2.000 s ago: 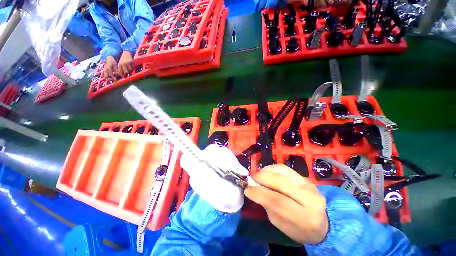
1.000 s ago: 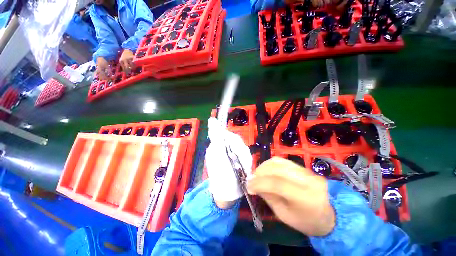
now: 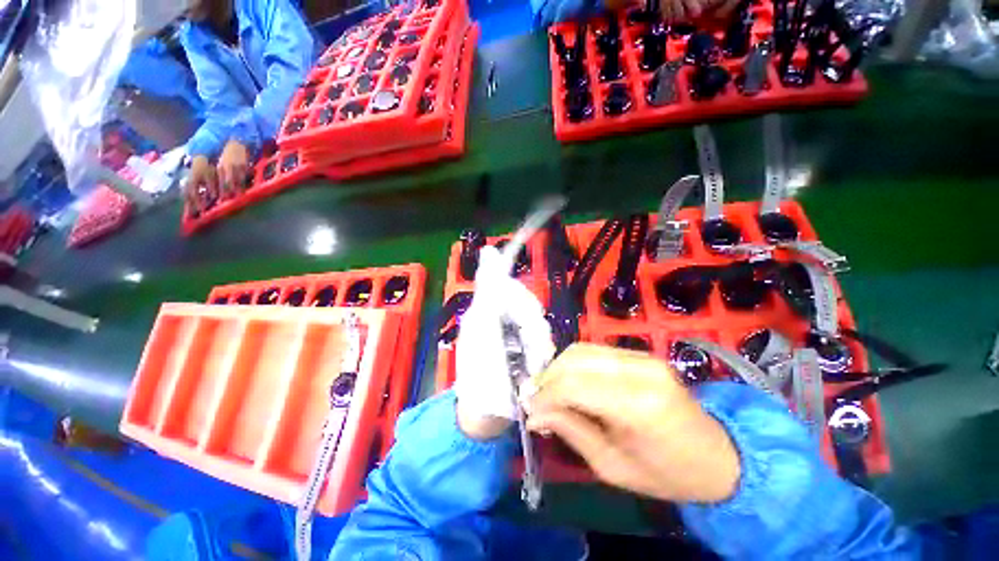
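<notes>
My left hand (image 3: 493, 340), in a white glove, holds a grey-strap wristwatch (image 3: 517, 367) roughly upright, seen edge-on. One strap end sticks up above the glove and is blurred; the other hangs below. My right hand (image 3: 624, 422), bare, is at the watch from the right with its fingertips pinched together. A small white bit shows at those fingertips; whether it is the cleaning cloth is hard to tell. The pocketed watch tray (image 3: 646, 329), with black and grey-strap watches, lies behind and right of my hands.
At left the long-slot tray (image 3: 294, 389) sits on another pocketed tray (image 3: 411, 318), with a grey-strap watch (image 3: 342, 389) along its right side. Stacked trays (image 3: 372, 142) and a far tray (image 3: 701, 104) stand across the bench. Another person's hands (image 3: 217, 175) work at upper left.
The held watch has turned from a slant to the upper left to nearly upright. My left hand has risen and turned with it; my right hand stays at the watch. The view has shifted slightly.
</notes>
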